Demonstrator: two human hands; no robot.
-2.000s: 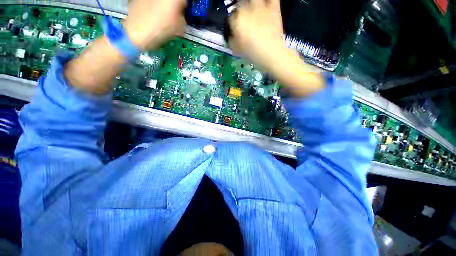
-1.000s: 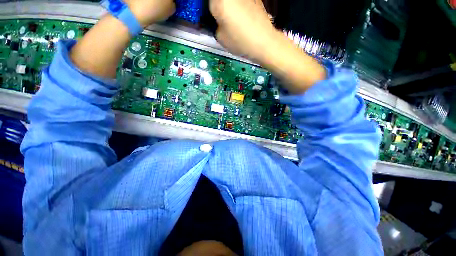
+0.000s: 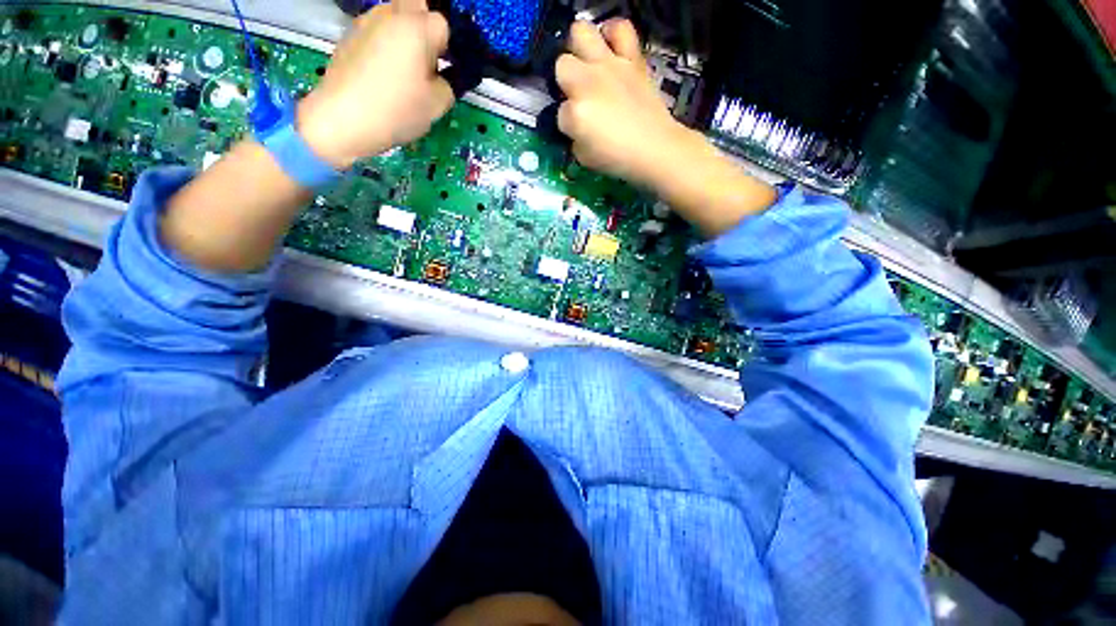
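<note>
A row of green circuit boards (image 3: 490, 220) runs across the view between pale rails. My left hand (image 3: 382, 86), with a light blue wrist strap (image 3: 294, 149), is over the boards' far edge at the left of a dark bin of bright blue pieces (image 3: 499, 25). Its fingers are curled, with black coverings at the tips. My right hand (image 3: 618, 104) is at the right side of that bin, fingers curled, a black covering near the fingertips. I cannot tell if either hand holds a part. A yellow block (image 3: 601, 246) and a white block (image 3: 553, 267) sit on the board.
Right of the blue pieces are pale parts in a dark bin, then a black tray with silvery pins (image 3: 771, 127). A shiny clear stack (image 3: 912, 122) stands further right. The near rail (image 3: 490, 314) passes in front of my body; more boards (image 3: 1028, 379) lie at the right.
Both hands have moved down a little in the view since a second ago, and the left has shifted right. The boards and the bin of blue pieces sit slightly further right in view.
</note>
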